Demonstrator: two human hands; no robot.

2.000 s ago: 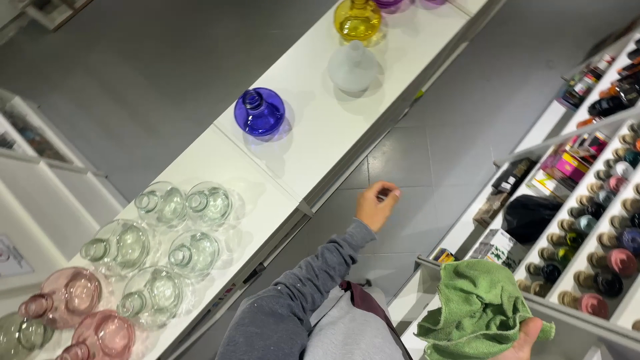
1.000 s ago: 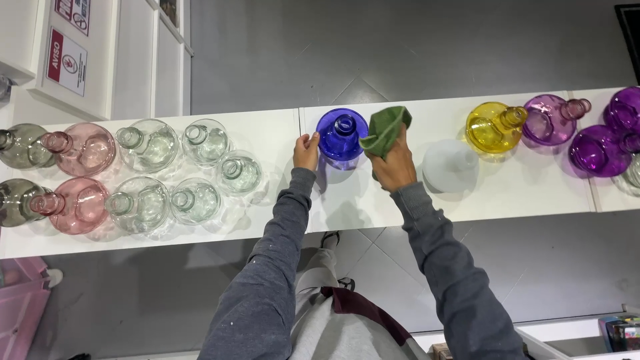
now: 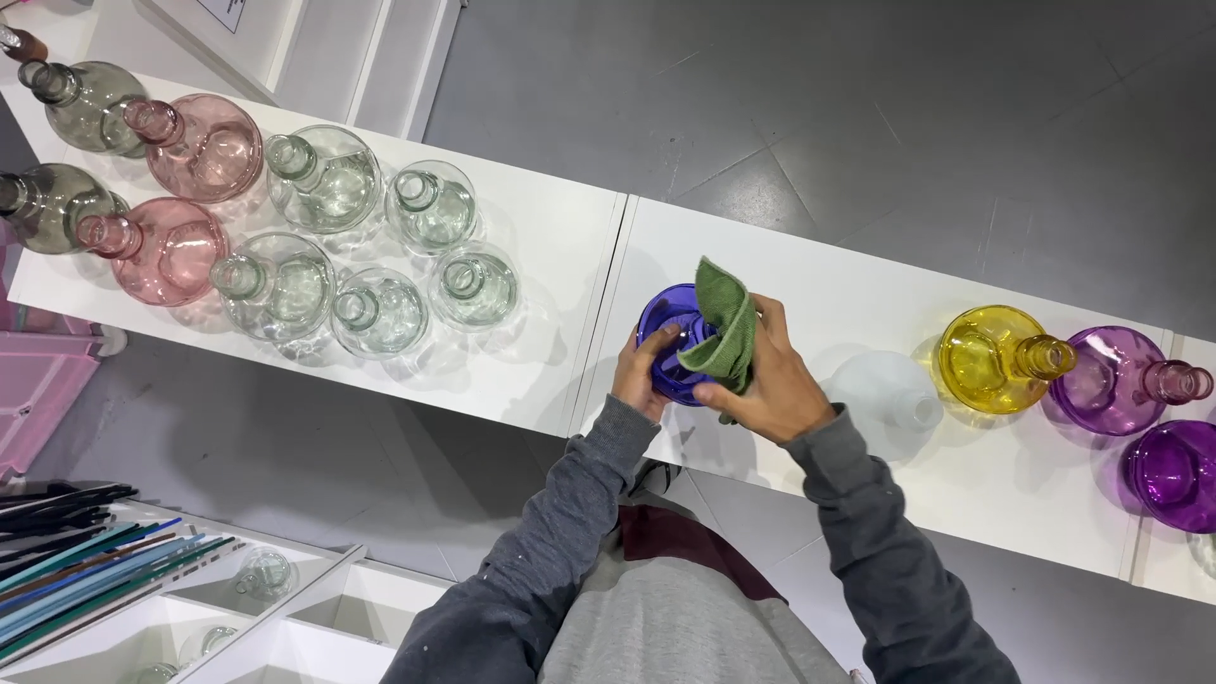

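A round blue glass bottle [image 3: 662, 328] is gripped at its left side by my left hand [image 3: 648, 372], thumb on top and fingers around the edge. My right hand [image 3: 768, 375] holds a green cloth [image 3: 727, 328] against the bottle's right side and over part of its neck. Right of my right hand, a frosted white bottle [image 3: 879, 399] stands on the white shelf top [image 3: 532, 370]. The blue bottle's underside is hidden, so I cannot tell whether it touches the shelf top.
Beyond the frosted bottle stand a yellow glass bottle [image 3: 993, 359] and purple ones [image 3: 1107, 380]. Several clear [image 3: 323, 179], pink [image 3: 204, 147] and grey [image 3: 95, 107] glass bottles crowd the left. A white compartment unit [image 3: 313, 594] and a pink plastic bin [image 3: 47, 380] are at lower left.
My left hand has closed on the blue bottle, and the cloth in my right hand has come onto it. Two seconds ago the cloth was at the lower right, away from the bottle.
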